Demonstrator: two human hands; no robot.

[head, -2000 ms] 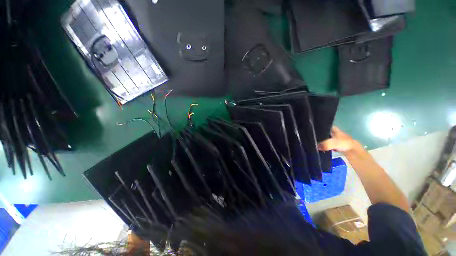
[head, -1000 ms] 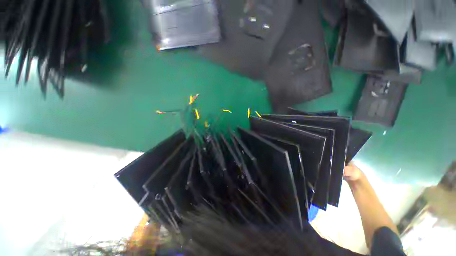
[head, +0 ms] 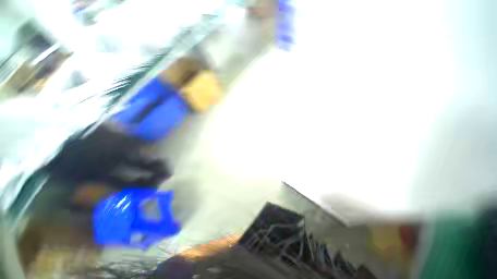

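The view is badly blurred. A fanned stack of black back covers (head: 283,229) shows at the bottom centre, held close to my body, its lower part cut off or hidden by dark hair. My left hand (head: 215,245) shows as a blurred strip of skin against the stack's left edge; its fingers are not distinct, but it appears to hold the covers. My right hand is not in view.
A blue stool (head: 133,218) stands at the lower left. Blue crates (head: 155,109) and a cardboard box (head: 201,90) lie beyond it. A green surface (head: 455,248) shows at the lower right. A pale glare fills the upper right.
The camera has swung away from the green bench with its loose covers and panel. The fanned stack has come away from the bench with me. My right hand has left the picture.
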